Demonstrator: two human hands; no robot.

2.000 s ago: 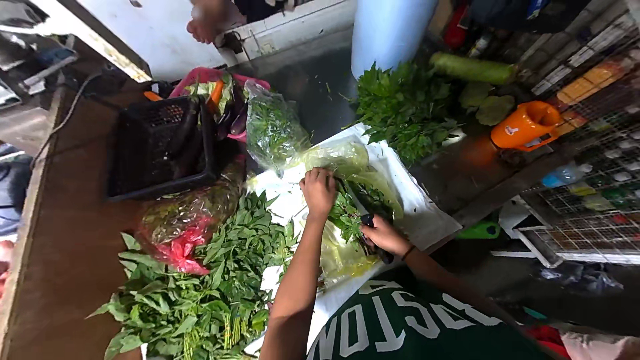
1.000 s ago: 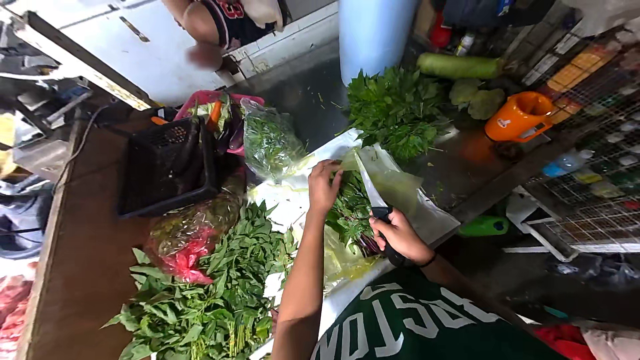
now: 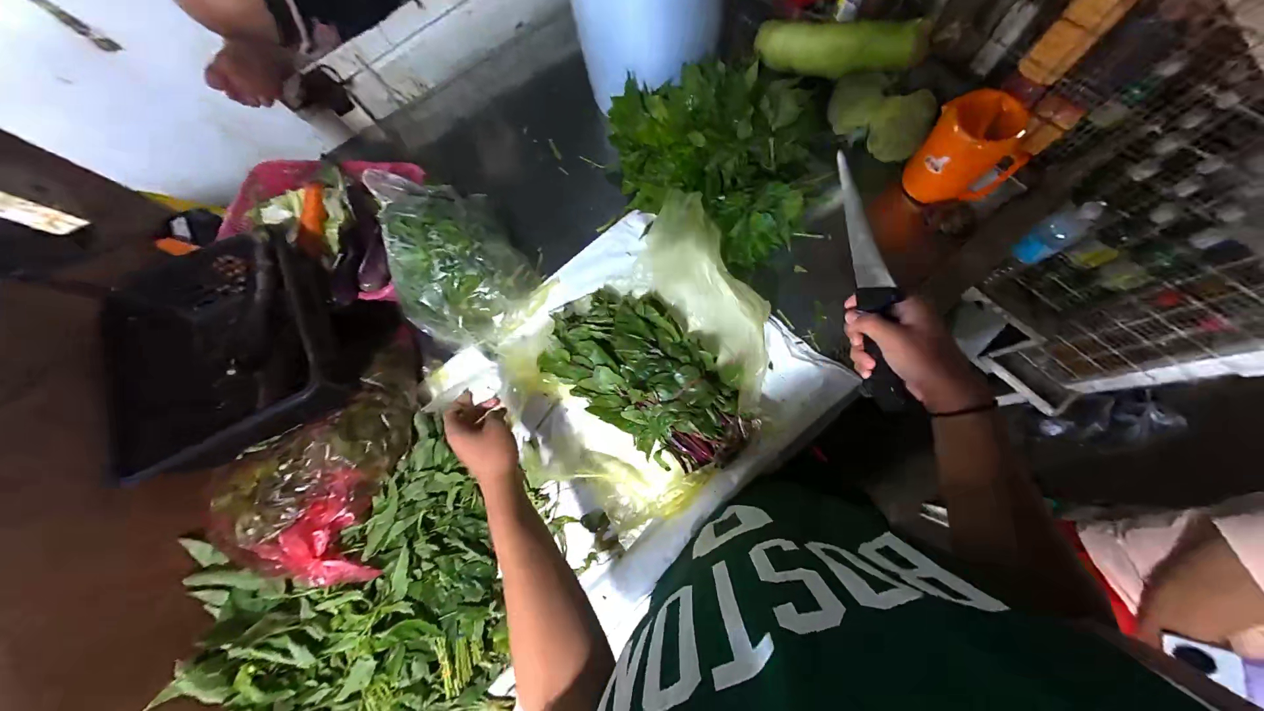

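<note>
My right hand grips a kitchen knife by its black handle, blade pointing away from me, to the right of the opened plastic bag. My left hand pinches the edge of some white sheet material at the left of the work surface. Between the hands, a bunch of leafy greens with reddish stems lies on the spread yellowish plastic bag. Under it is a white board or sheet. A large heap of long-leaved greens lies near my left forearm.
A black plastic crate, a pink basket of vegetables and a bag of greens stand left. Beyond are more greens, a green gourd, an orange pitcher and a blue container. Another person's hand shows top left.
Both hands have moved apart from the bunch, the left one leftward and the right one rightward with the knife. The greens now lie uncovered on the spread bag.
</note>
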